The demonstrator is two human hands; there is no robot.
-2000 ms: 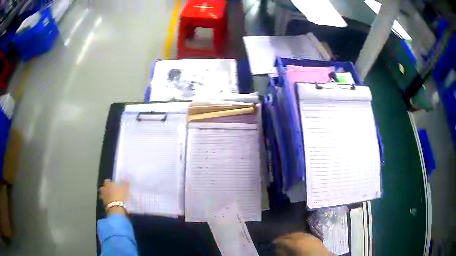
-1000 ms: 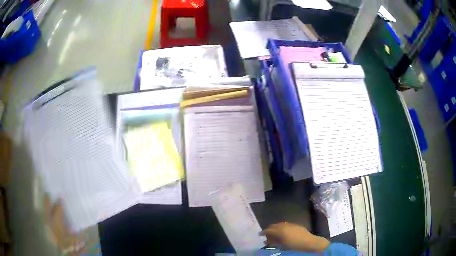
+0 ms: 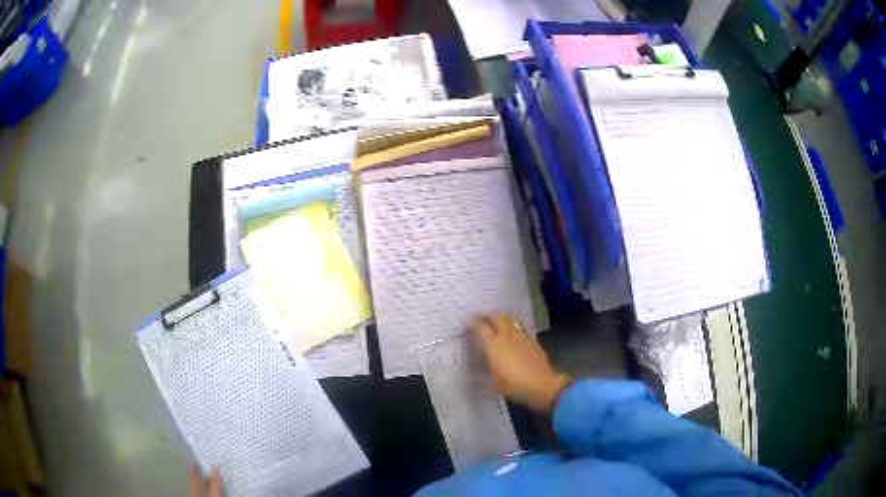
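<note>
A clipboard (image 3: 255, 393) with a dark metal clip and a printed sheet is tilted at the lower left, over the desk's left front edge. My left hand (image 3: 206, 482) is at its lower left edge, mostly cut off by the picture's bottom, with only fingers showing. My right hand (image 3: 513, 361) is on the upper part of a small white slip (image 3: 464, 403), fingers partly blurred; whether it grips the slip cannot be told. The slip overlaps the lower edge of a ruled form (image 3: 442, 257). Yellow sheets (image 3: 309, 277) lie beside the form.
Blue file trays (image 3: 573, 175) stand at the right, with another clipboard (image 3: 680, 194) on top. A tan folder (image 3: 423, 146) lies behind the ruled form. A clear bag (image 3: 670, 349) lies at the right. A red stool (image 3: 352, 21) is beyond the desk.
The left clipboard was lifted off the yellow sheets and swung left, and is now lower and nearer me. My right hand has moved up from the slip's lower end to its upper end.
</note>
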